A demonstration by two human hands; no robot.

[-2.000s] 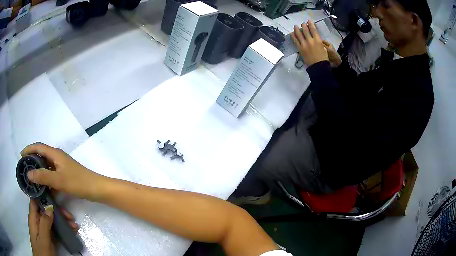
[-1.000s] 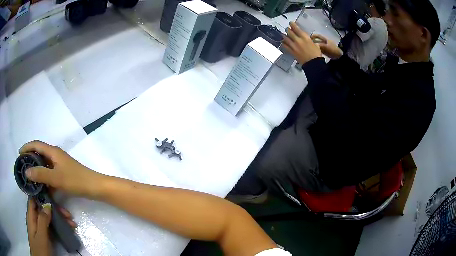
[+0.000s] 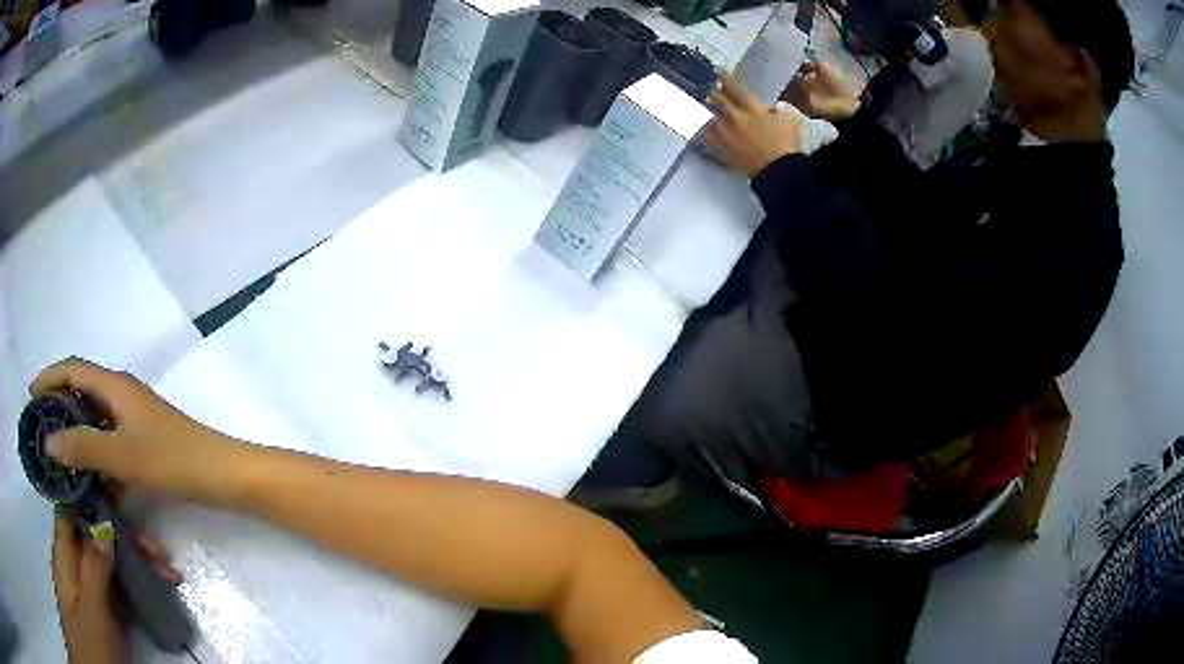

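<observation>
A dark grey handheld fan (image 3: 149, 590) is at the lower left, with its round head up and its straight handle slanting down to the right. My right hand (image 3: 111, 435) grips the round head, thumb on its spoked face. My left hand (image 3: 85, 590) holds the fan just below the head, its fingers partly hidden behind the handle. A small yellow spot shows on the handle near the left thumb. A small pile of dark fittings (image 3: 416, 370) lies on the white sheet (image 3: 519, 376).
Two tall pale boxes (image 3: 465, 84) (image 3: 623, 178) stand at the back, beside several dark grey housings (image 3: 552, 75). A person in dark clothes (image 3: 948, 285) sits at the right on a red chair (image 3: 844, 503), holding a pale item. A black fan (image 3: 1130, 584) is at the lower right edge.
The whole view has shifted slightly, so the table things appear further left and up. Both hands keep their hold on the fan. The seated person's hands have come lower, with a pale item in them.
</observation>
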